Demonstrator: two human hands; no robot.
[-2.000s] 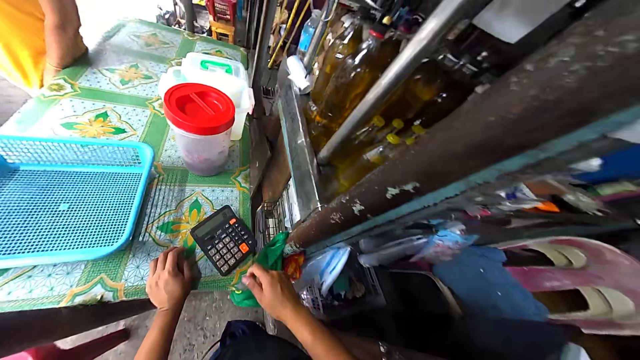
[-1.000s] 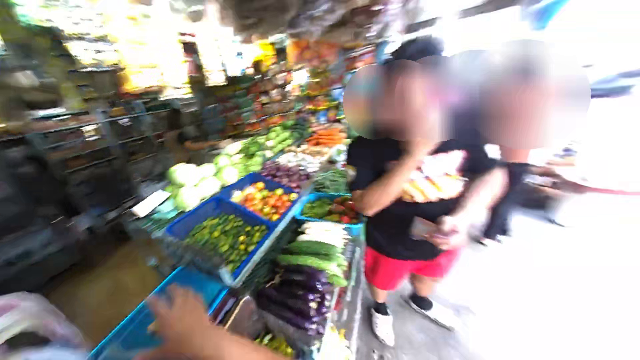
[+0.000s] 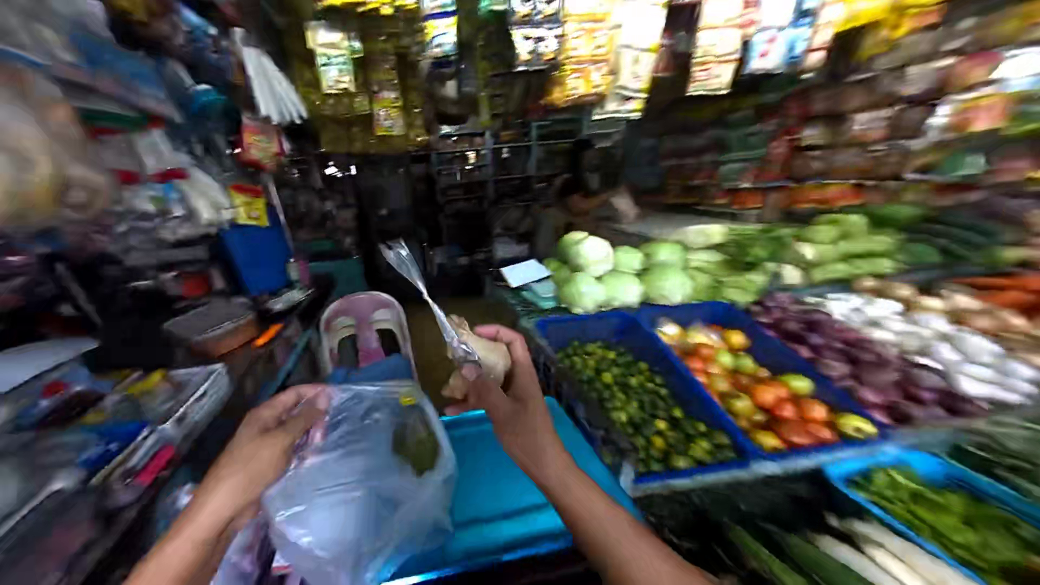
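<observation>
My left hand (image 3: 284, 426), at lower left, grips the rim of a translucent plastic bag (image 3: 357, 487); something dark green shows through its upper right side. To the right and a little higher, my right hand (image 3: 512, 390) holds a pale, knobbly piece of ginger root (image 3: 487, 357), or something like it, together with a twisted strip of clear plastic (image 3: 422, 288) that sticks up to the left. The two hands are apart. Below my right hand lies a blue plastic tray (image 3: 504, 487), partly covered by the bag.
Blue crates of small green citrus fruits (image 3: 642, 406) and tomatoes (image 3: 780, 406) stand to the right, with cabbages (image 3: 617, 272), red onions (image 3: 861, 349) and white bulbs behind. A pink chair back (image 3: 366, 317) is ahead. At the far back, a person (image 3: 581, 195) is dimly visible. Packets hang above.
The view has swung from the table with the calculator, past a person in a black shirt, to the vegetable stall. The plastic bag and the pale root are now in my hands.
</observation>
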